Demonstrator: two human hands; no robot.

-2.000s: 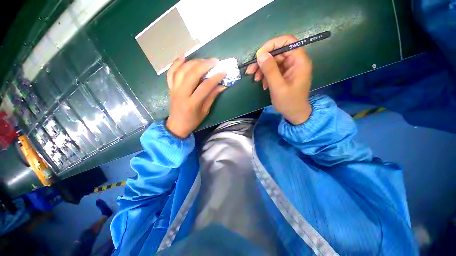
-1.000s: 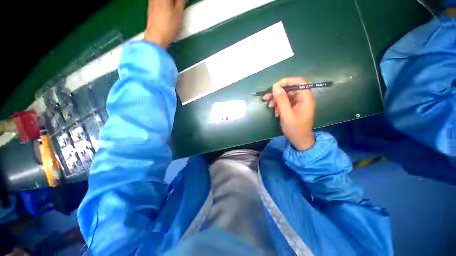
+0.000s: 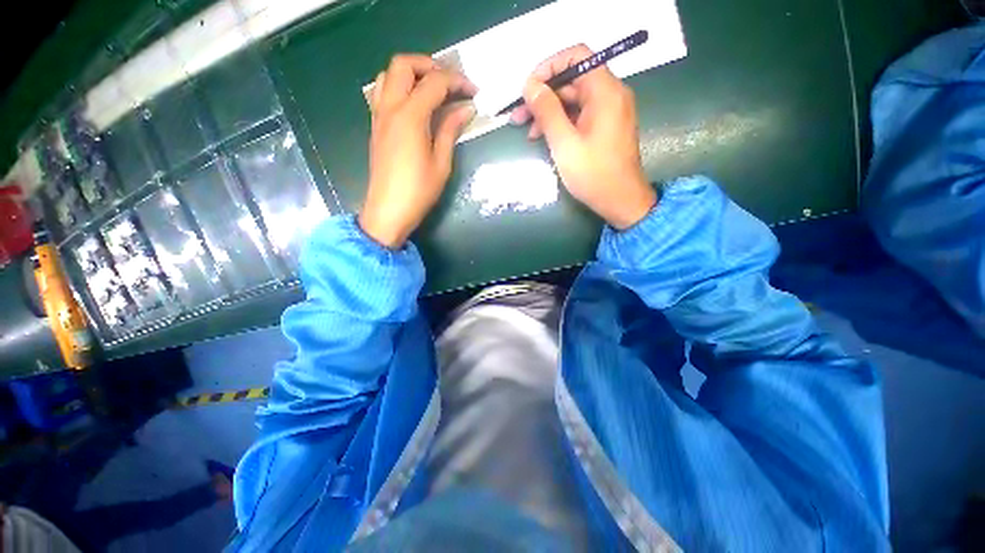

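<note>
My right hand (image 3: 589, 135) holds black tweezers (image 3: 601, 59) with pale lettering; their tip is down at the white backing sheet (image 3: 637, 24), beside the block of beige-grey adhesive pieces (image 3: 458, 61). My left hand (image 3: 410, 140) rests over the left end of the sheet, fingertips on or close to the adhesive block and partly hiding it. I cannot tell if it grips a piece. A circuit board module (image 3: 512, 186), glaring white, lies on the green mat below the sheet, between my wrists.
Clear blister trays (image 3: 194, 221) lie at the left, some pockets holding modules. Beyond them are a yellow-orange tool (image 3: 63, 308) and a red block (image 3: 14, 225). A white rail (image 3: 200, 54) runs along the back. A neighbour's blue sleeve (image 3: 931, 162) is at the right.
My left hand has come back from the far rail to the sheet's left end. My right hand has moved the tweezers up and left onto the sheet. The module lies free on the mat.
</note>
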